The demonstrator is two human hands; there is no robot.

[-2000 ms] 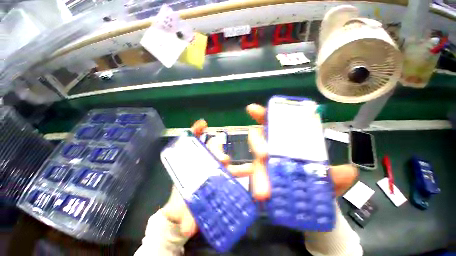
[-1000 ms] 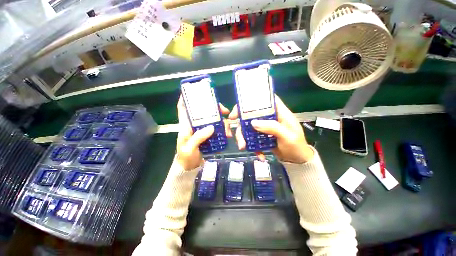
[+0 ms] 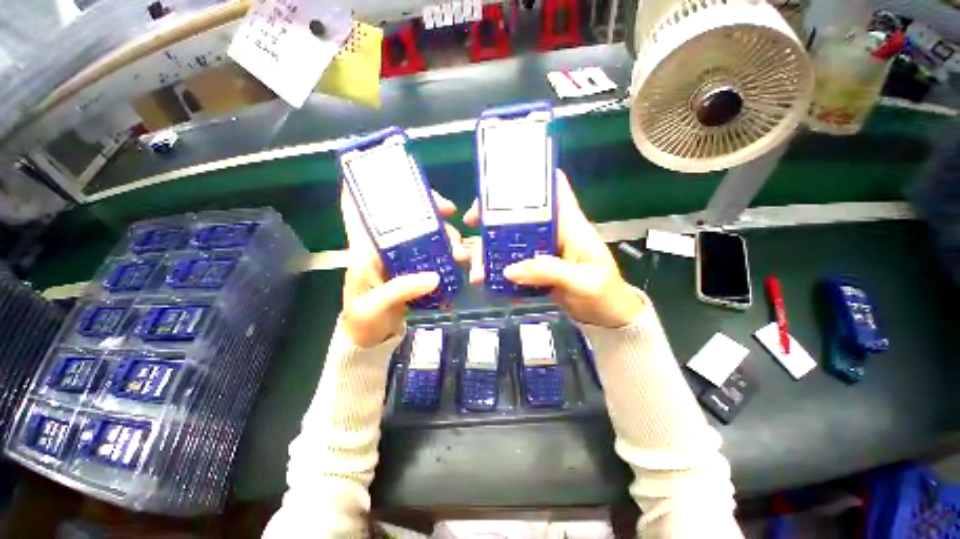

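My left hand [image 3: 381,297] holds a dark blue keypad phone [image 3: 398,205] upright, tilted to the left, its screen lit white and my thumb on its lower keys. My right hand [image 3: 590,272] holds a second blue keypad phone [image 3: 516,190] nearly straight, screen also lit white, my thumb on its keys. The two phones are apart, side by side, above a clear blister tray [image 3: 495,414]. In the tray's near row lie several blue phones, one of them a middle phone [image 3: 481,368]. The tray's far part is hidden behind my hands and the held phones.
Stacked blister trays [image 3: 226,363] with blue phones stand at left. A desk fan [image 3: 721,100] is at upper right. At right lie a smartphone [image 3: 723,267], a red pen [image 3: 778,316], white slips [image 3: 719,359], a black block [image 3: 724,398] and a spare blue phone [image 3: 859,316].
Two seconds ago both phones were close and tilted apart. They have moved farther off and become upright, with both thumbs now on the keys. Since one second ago, the left phone has tilted left.
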